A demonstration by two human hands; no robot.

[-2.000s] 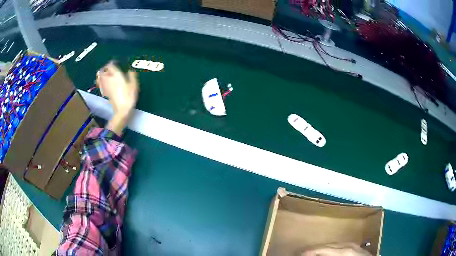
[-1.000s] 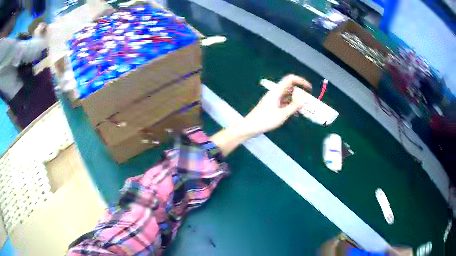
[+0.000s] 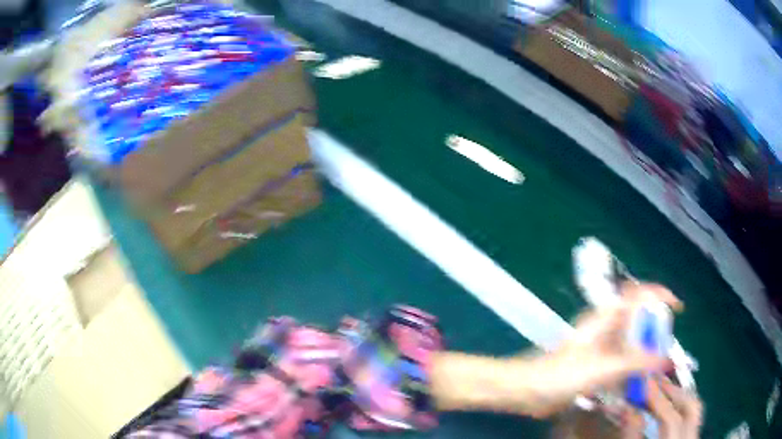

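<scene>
My left hand (image 3: 592, 351) is at the lower right over the belt, blurred, its fingers closed around a white plastic housing (image 3: 662, 327). A bright-blue battery pack (image 3: 637, 390) is at the housing, between my two hands. My right hand (image 3: 673, 410) is just below, near the bottom edge, partly hidden and blurred, with its fingers on the blue pack. Blur hides how far the pack is inside the housing. Another white housing (image 3: 593, 267) lies on the belt just beyond my left fingers.
Stacked brown cartons (image 3: 231, 184) full of blue packs stand at the left, beside a pale tray of white parts (image 3: 34, 330). A flat white cover (image 3: 484, 159) and other white pieces (image 3: 345, 67) lie on the green belt. A pale rail (image 3: 446, 244) divides bench and belt.
My left hand has moved right and down with the white housing. My right hand has come up to it with a blue pack. The view has shifted slightly.
</scene>
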